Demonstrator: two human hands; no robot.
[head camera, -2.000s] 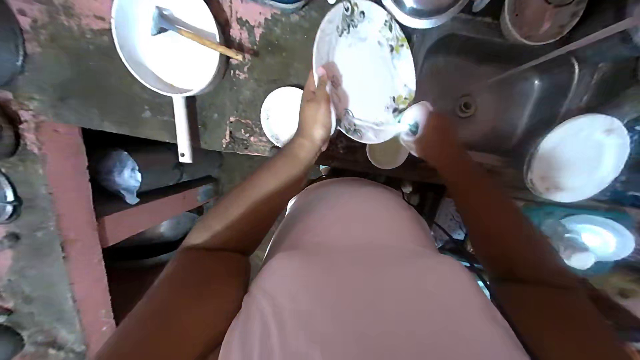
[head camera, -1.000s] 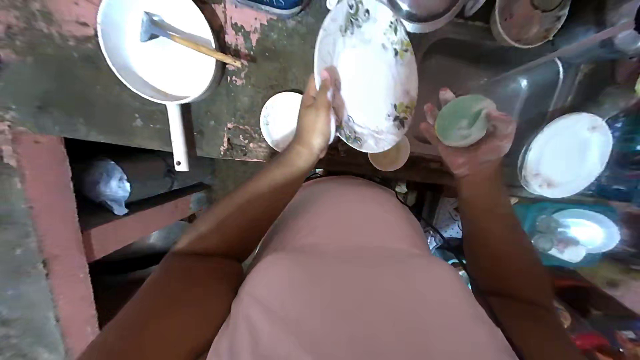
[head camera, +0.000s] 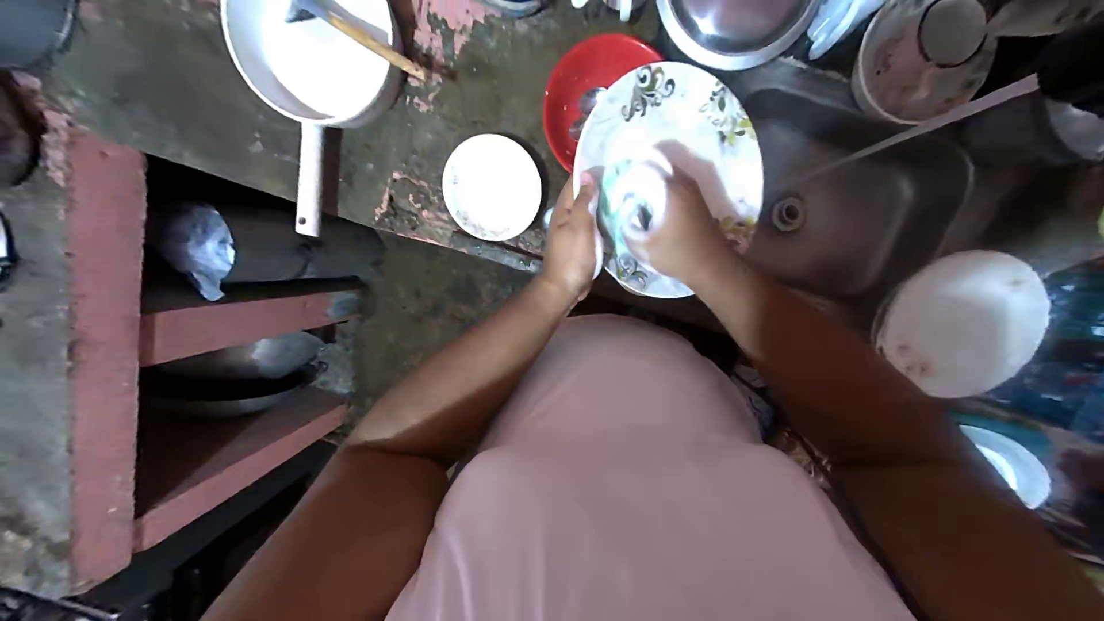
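Note:
My left hand (head camera: 571, 237) grips the left rim of a white plate with a floral pattern (head camera: 724, 129), held tilted beside the sink. Over the plate's face is my right hand (head camera: 681, 224), closed around a blurred whitish and pale green thing (head camera: 634, 194) that touches the plate; what it is exactly cannot be told. Partly behind the plate lies a red bowl (head camera: 569, 82) with metal utensils in it. A small white dish (head camera: 492, 187) rests on the counter left of my left hand.
A white saucepan (head camera: 310, 172) holds a wooden-handled utensil (head camera: 371, 39). The steel sink (head camera: 849, 233) is on the right, under a thin stream of water (head camera: 931, 125). Near it are a steel lid or basin (head camera: 740, 21), a stained pot (head camera: 880, 69) and a large white plate (head camera: 966, 323).
My right hand has moved left from beside the sink onto the plate's face. One second ago it held a round green thing, palm up. The red bowl has come into sight behind the plate.

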